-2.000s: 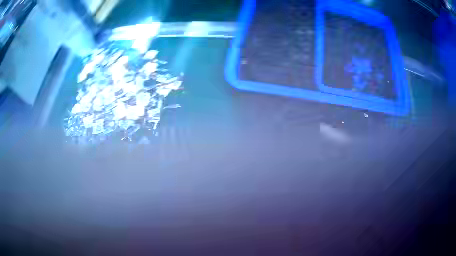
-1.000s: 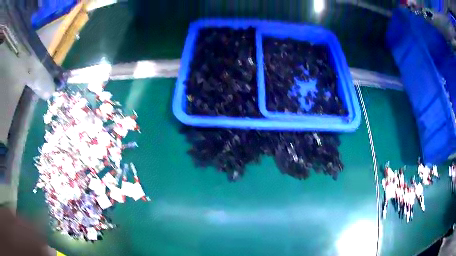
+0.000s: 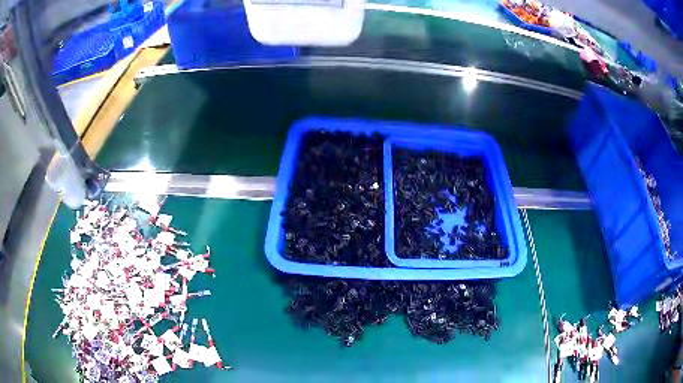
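Observation:
Neither of my hands is in the picture. A blue parts tray (image 3: 280,247) sits in the middle, filled with small black clips (image 3: 329,202). A smaller inner blue tray (image 3: 389,202) sits in its right side; a patch of its blue bottom shows through the black parts. More loose black clips (image 3: 348,303) lie on the green surface against the tray's front edge. A big heap of tagged red-and-white cable assemblies (image 3: 120,288) lies at the left, cut off by the lower edge.
A smaller group of cable assemblies (image 3: 584,345) lies at the lower right. A deep blue bin (image 3: 625,209) stands at the right edge. A metal strip (image 3: 232,186) crosses behind the tray. A white container (image 3: 303,21) and a blue bin (image 3: 217,37) are at the top.
The view has sharpened and tilted up, so the tray and heaps sit lower in the picture and more shows at the top. The dark blurred shape at lower left is gone.

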